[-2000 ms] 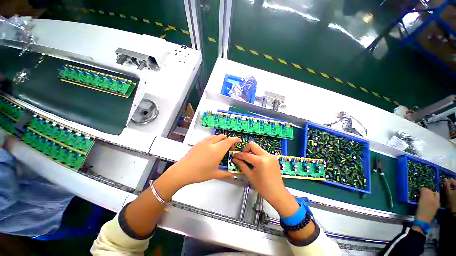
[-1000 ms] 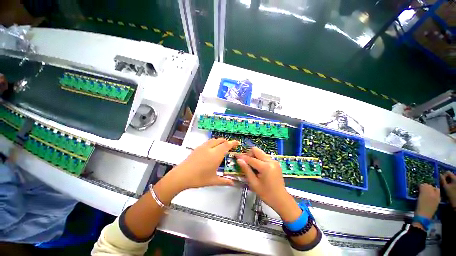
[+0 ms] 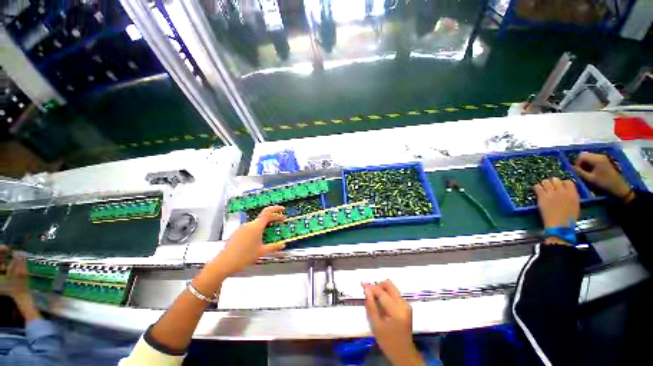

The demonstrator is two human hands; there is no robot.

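Observation:
My left hand [image 3: 249,241] grips the left end of a green PCB panel [image 3: 318,223] with yellow edge rails. This panel lies slanted across the front of the left blue bin [image 3: 323,198] and reaches the middle bin [image 3: 392,191]. A second green panel [image 3: 279,194] lies across the back of the left bin. Both bins hold small dark parts with yellow-green marks. My right hand [image 3: 390,319] is over the near bench edge, away from the panel, fingers partly curled. Whether it pinches a tiny part is not clear.
Conveyor rails [image 3: 458,292] run along the near edge. Green-handled cutters [image 3: 474,203] lie right of the middle bin. A neighbour's hands [image 3: 558,204] work at blue bins [image 3: 526,179] on the right. More panels [image 3: 97,284] and another person's hand [image 3: 16,279] are at left. A metal bracket [image 3: 170,177] stands behind.
My right hand has left the panel and moved down towards me. The held panel now tilts up at its right end. The camera view has shifted and turned.

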